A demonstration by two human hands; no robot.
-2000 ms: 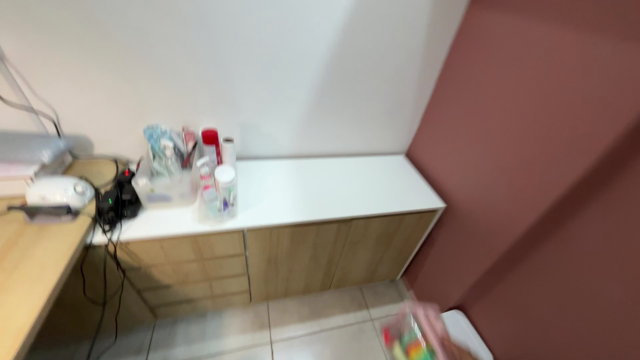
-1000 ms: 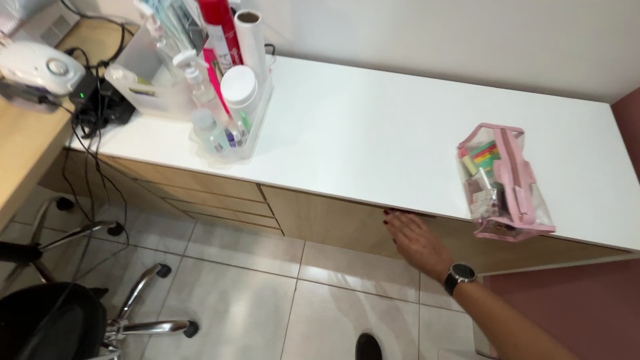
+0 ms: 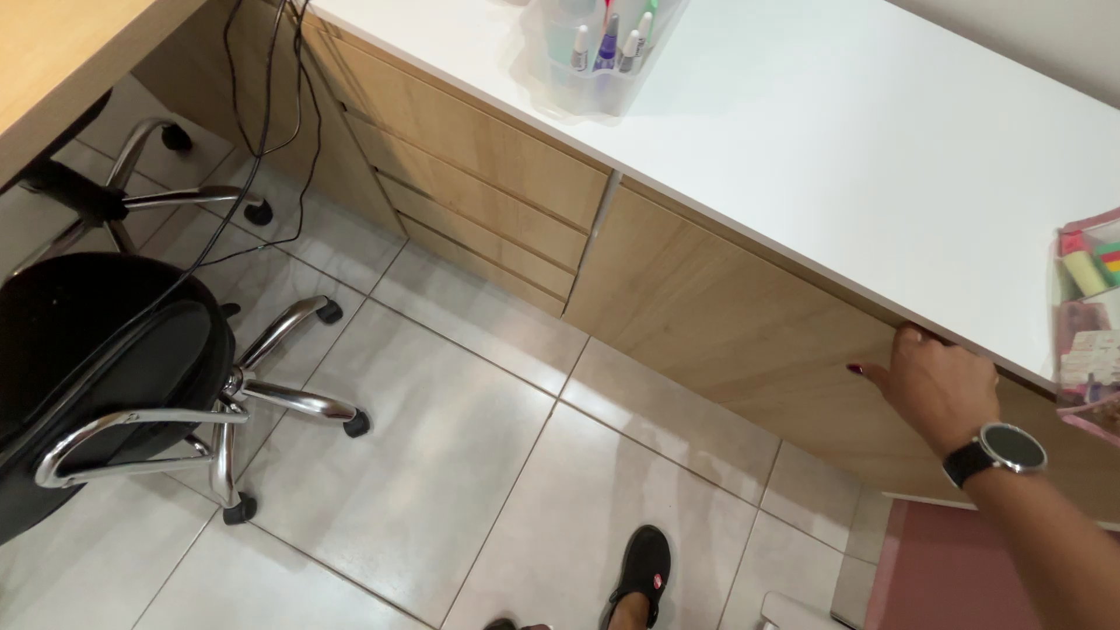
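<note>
My right hand, with a dark-strapped watch at its wrist, reaches in from the right. Its fingers are hooked over the top edge of a wood-grain cabinet door, under the lip of the white countertop; the fingertips are hidden and the thumb lies along the door's front. A clear zip pouch with pink trim sits on the countertop to the right of the hand, cut off by the frame. A translucent plastic bin holding pens or tubes stands at the top centre. My left hand is out of view.
A black swivel chair on chrome legs with casters stands at left, black cables hanging above it. Wood-grain drawers adjoin the door. Below are a tiled floor, a foot in a black clog and a dusky-pink surface.
The pouch, low in the view two seconds ago, was on the countertop one second ago and still is. My right hand has stayed at the cabinet door since one second ago. The view has moved closer.
</note>
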